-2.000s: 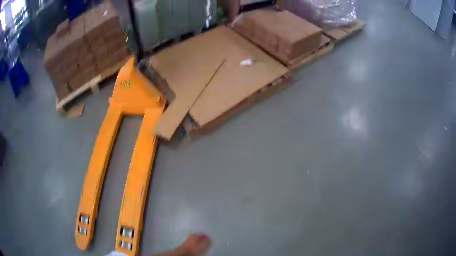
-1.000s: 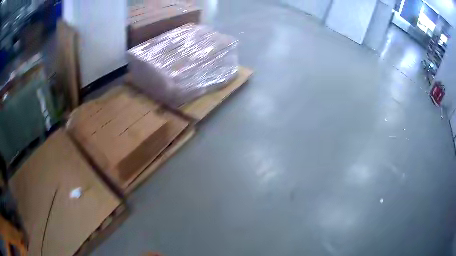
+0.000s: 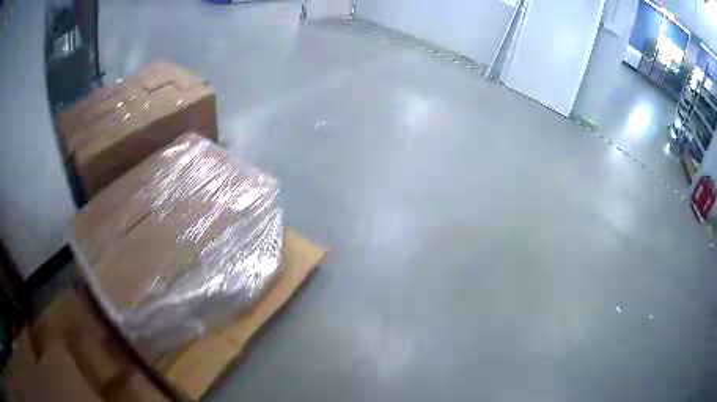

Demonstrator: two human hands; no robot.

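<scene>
Neither of my hands is in view. Nearest in front of me, at the left, stands a block of brown cartons wrapped in shiny clear film (image 3: 185, 235). It rests on a flat tan cardboard sheet or pallet (image 3: 303, 263) that sticks out on its right side. Behind it is another stack of brown cartons (image 3: 145, 118). At the bottom left corner lies more brown cardboard (image 3: 55, 353), blurred and cut off by the edge.
A glossy grey floor (image 3: 440, 235) spreads ahead and right. A white pillar or wall (image 3: 23, 157) stands at the far left. A white door or panel (image 3: 550, 51) is at the back. At the right are a shelf rack (image 3: 698, 118) and a red object (image 3: 704, 195) by the wall.
The view has moved forward and turned right. The orange pallet truck and the green-grey goods have left the picture. The film-wrapped cartons are now nearer. The hand seen at the bottom earlier is gone.
</scene>
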